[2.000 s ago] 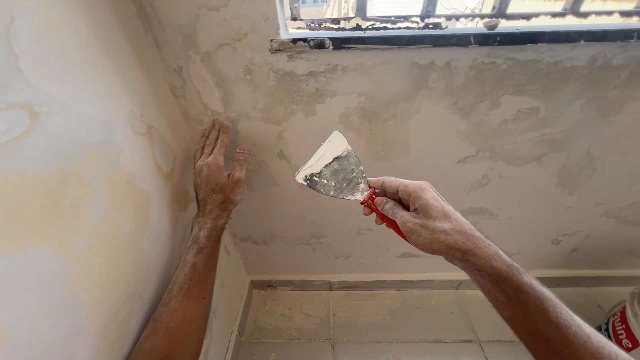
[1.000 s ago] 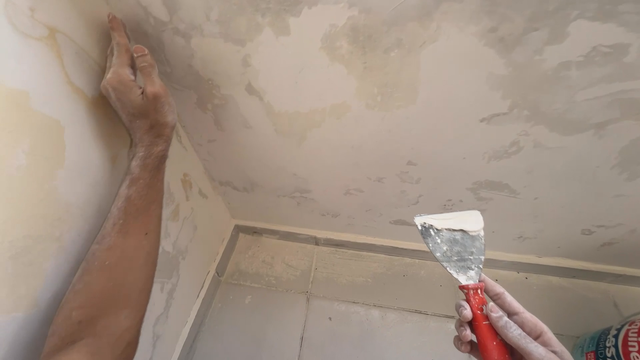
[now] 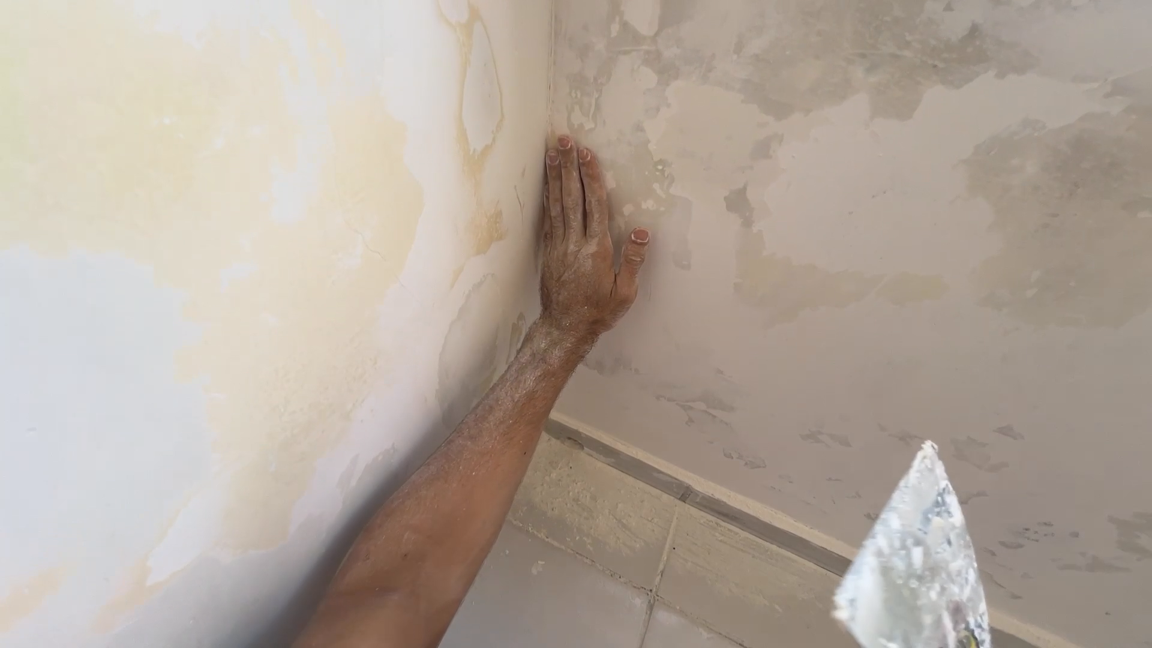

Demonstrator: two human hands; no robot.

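Note:
My left hand (image 3: 585, 243) lies flat against the patched wall (image 3: 864, 207) at the inside corner, its fingers pointing up along the corner and the thumb spread to the right. It holds nothing. Dried white dust covers its skin. At the lower right the metal blade of a putty knife (image 3: 922, 567) rises into view, smeared with whitish filler and slightly blurred. Its handle is below the frame edge, and my right hand is out of sight. The blade appears in front of the wall; whether it touches anything cannot be told.
A side wall (image 3: 297, 297) with yellowish and white patches fills the left. Dusty floor tiles (image 3: 594, 504) and a narrow baseboard (image 3: 756, 517) run along the bottom of the patched wall.
The putty knife, held by its red handle in my right hand in both earlier frames, now shows only its blade. The tub at the right is out of view. The view has shifted toward the corner.

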